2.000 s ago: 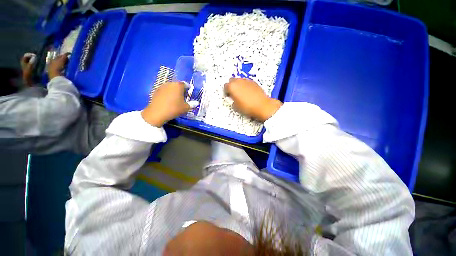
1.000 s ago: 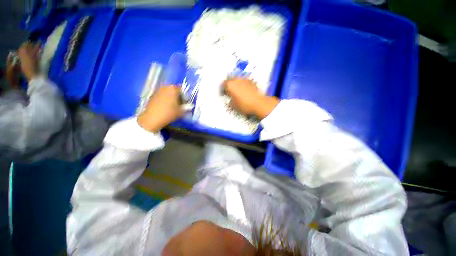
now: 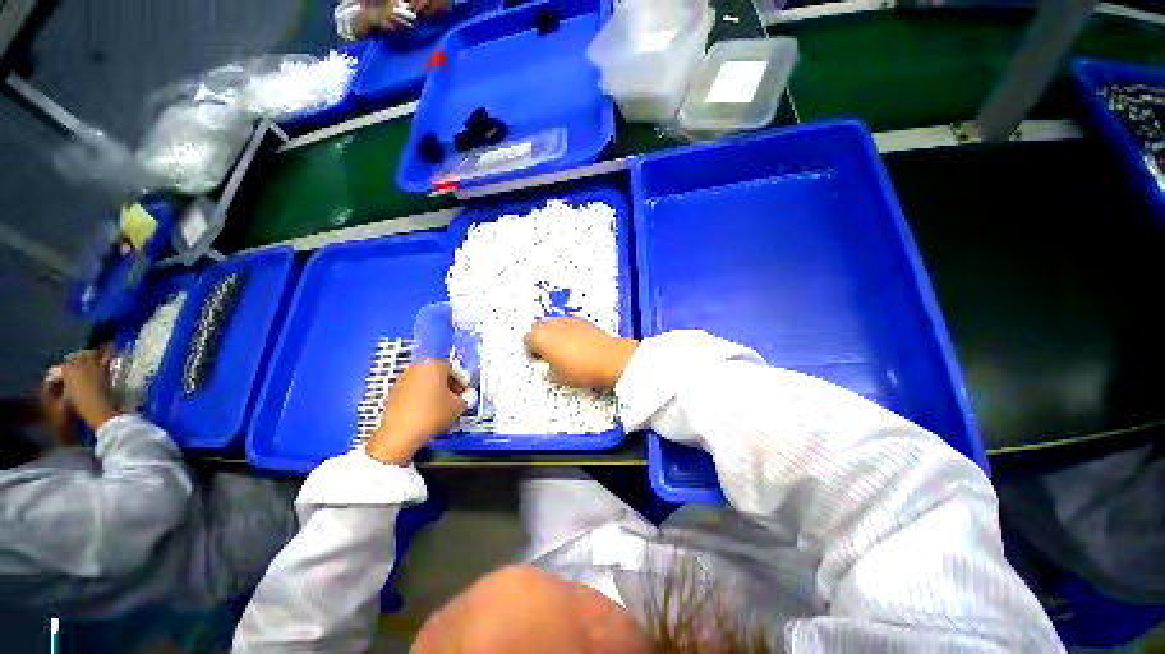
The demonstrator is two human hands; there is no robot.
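Observation:
A heap of small white plastic parts (image 3: 543, 249) fills a blue tray in front of me; a patch of blue tray floor shows through it. My right hand (image 3: 578, 353) lies on the heap with its fingertips together; what they hold is hidden. My left hand (image 3: 424, 406) is at the left edge of the heap, over the clear plastic box (image 3: 468, 371). White covers show on its fingers; I cannot make out any part between them. A stack of silver pieces with dark bands (image 3: 381, 380) lies in the blue tray left of the heap.
A large blue tray (image 3: 779, 275) stands on the right. Behind are a blue tray with black parts (image 3: 480, 130), clear lidded containers (image 3: 735, 87) and plastic bags (image 3: 192, 143). Another person's hands (image 3: 84, 386) work at the far left. A metal post (image 3: 1032, 70) stands at back right.
The view has tilted up, showing the green belt and the containers behind. Both hands remain at much the same places relative to the heap and the clear box.

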